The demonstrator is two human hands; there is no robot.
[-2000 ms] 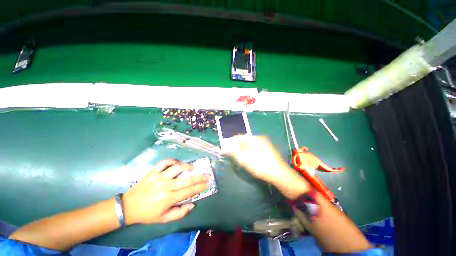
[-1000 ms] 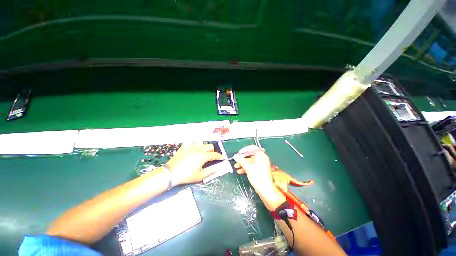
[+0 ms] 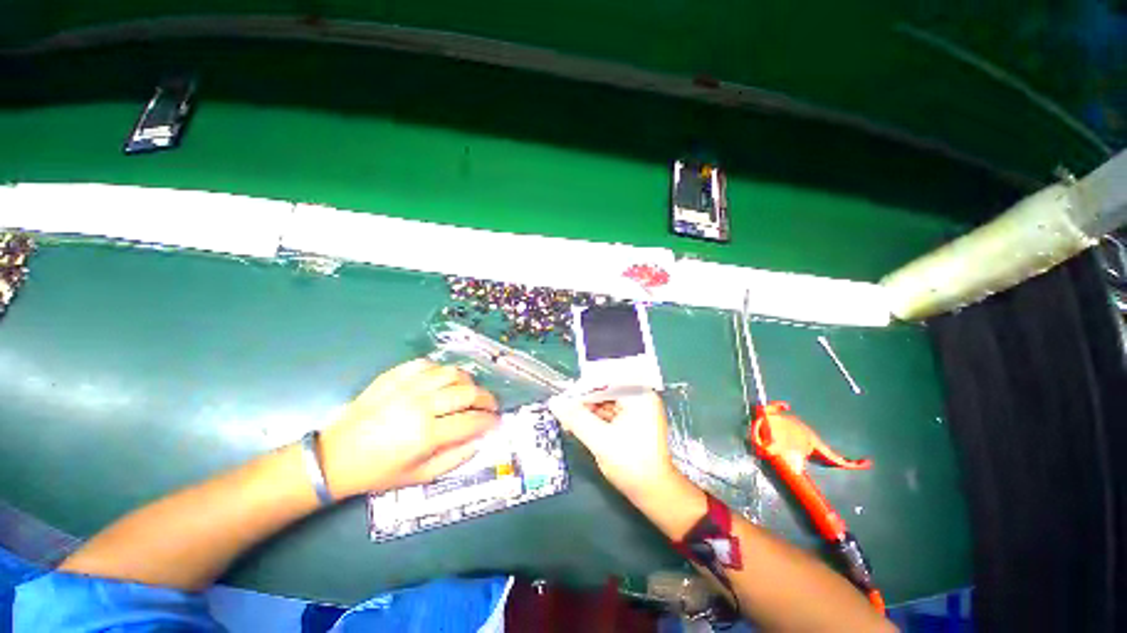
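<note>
An open phone unit lies tilted on the green mat, its board and battery side up. My left hand lies over its upper left part with bent fingers, holding it and hiding part of it. My right hand is at the unit's right end, fingertips pinched at its upper corner. A thin tool, seemingly tweezers, shows between these fingers; its tip is hidden. The white pad with a dark square lies just beyond my right hand. A heap of small components lies left of the pad.
Clear plastic strips lie between heap and phone. An orange air blow gun and a thin stick lie right. Small red pieces sit on the white rail. Two phones lie on the belt. Black foam trays stand at far right.
My left hand has moved from the pad back onto the phone unit, which now lies battery and board side up. My right hand has moved from the pad to the unit's right end.
</note>
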